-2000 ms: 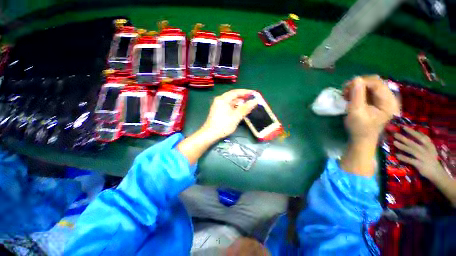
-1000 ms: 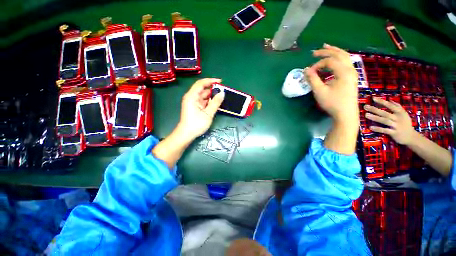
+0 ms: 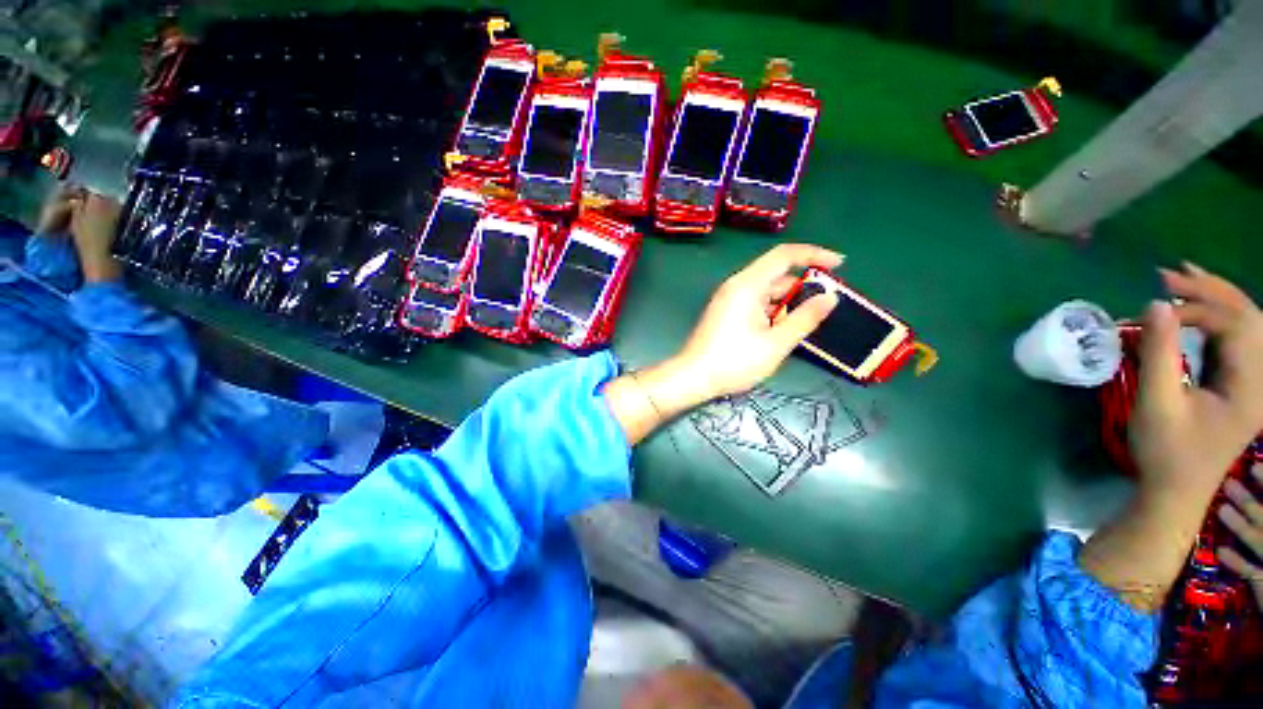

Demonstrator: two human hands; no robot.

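My left hand (image 3: 755, 321) grips the round-marked end of a red phone unit (image 3: 852, 328) with a dark screen and pale border. Its yellow-orange flex cable (image 3: 925, 359) sticks out to the right. My right hand (image 3: 1202, 395) is raised at the right, thumb and fingers curved apart; whether something thin is between them cannot be told. A white cup-like item (image 3: 1068, 344) with dark marks lies just left of my right hand. Thin clear frames (image 3: 780, 435) lie on the green bench below the phone unit.
Two rows of stacked red units (image 3: 621, 128) stand left of centre, beside a black blister tray (image 3: 298, 153). A lone unit (image 3: 1003, 122) lies near the grey post (image 3: 1150, 132). Another person's hands (image 3: 86, 222) show far left, and fingers (image 3: 1242, 515) at the right edge.
The view has swung left, so bench things sit further right and another person's arms appear at left. My left hand still holds the unit. My right hand stays near the white item.
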